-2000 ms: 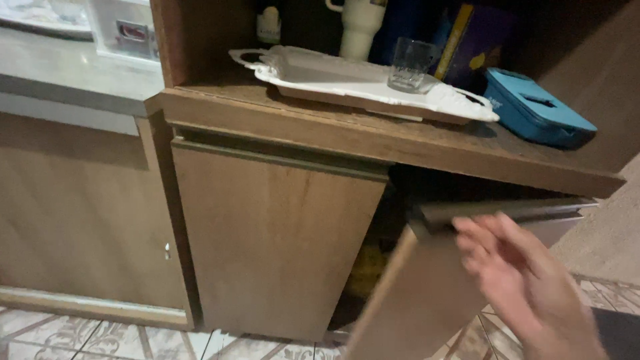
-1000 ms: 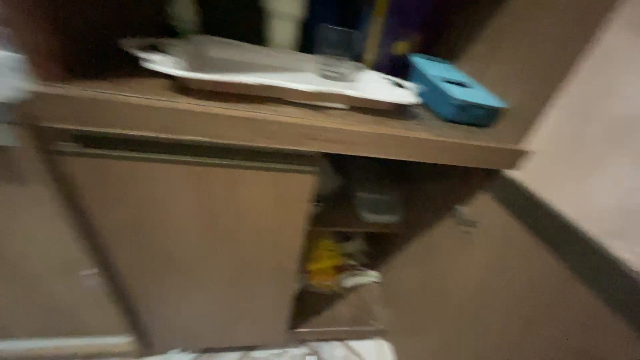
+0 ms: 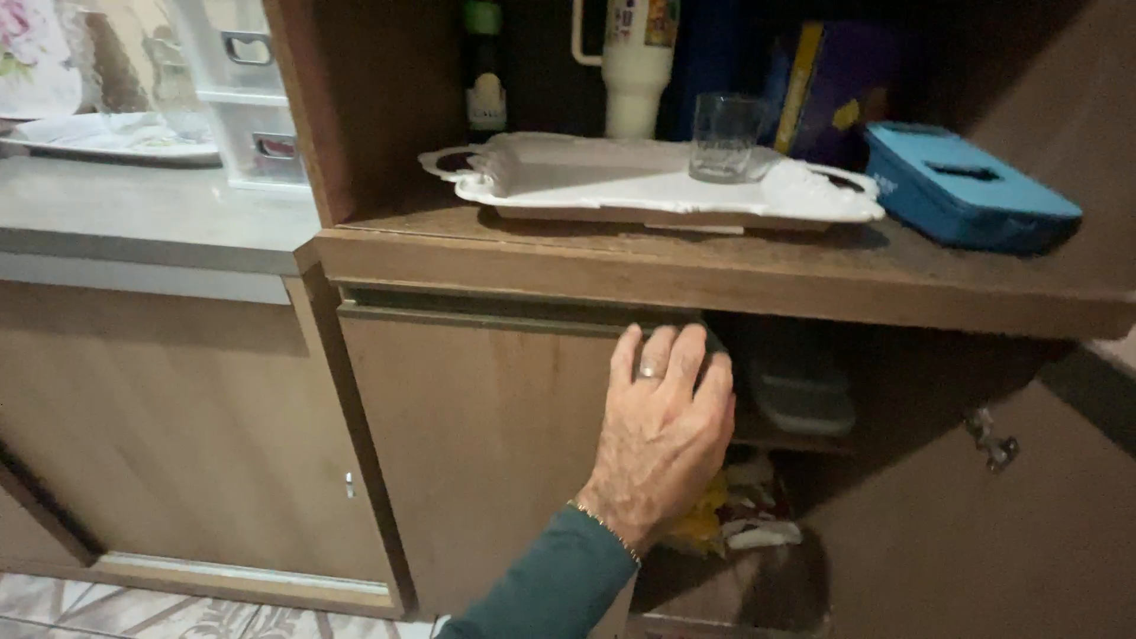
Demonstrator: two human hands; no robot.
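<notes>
My left hand (image 3: 666, 426), with a ring, a bracelet and a dark green sleeve, reaches up from the bottom. Its fingers hook over the top edge of the closed left wooden cabinet door (image 3: 479, 426), by that door's right corner. The thumb is hidden. The right cabinet door (image 3: 985, 532) stands swung out to the right, its metal hinge (image 3: 992, 440) showing. Inside the cabinet, a clear container (image 3: 803, 399) sits on a shelf, and yellow and white packages (image 3: 706, 519) lie lower down, partly behind my hand. My right hand is out of view.
Above the doors, the shelf (image 3: 568, 262) holds a white ornate tray (image 3: 603, 182) with a glass (image 3: 723, 142), a blue case (image 3: 985, 191), a cream tumbler (image 3: 637, 80), a dark bottle (image 3: 485, 80) and a purple box (image 3: 839, 98). A grey counter (image 3: 160, 209) adjoins at left.
The right hand, earlier at the top of the partly open right door, has left the view. That door now stands wider open. The left hand has come to the left door.
</notes>
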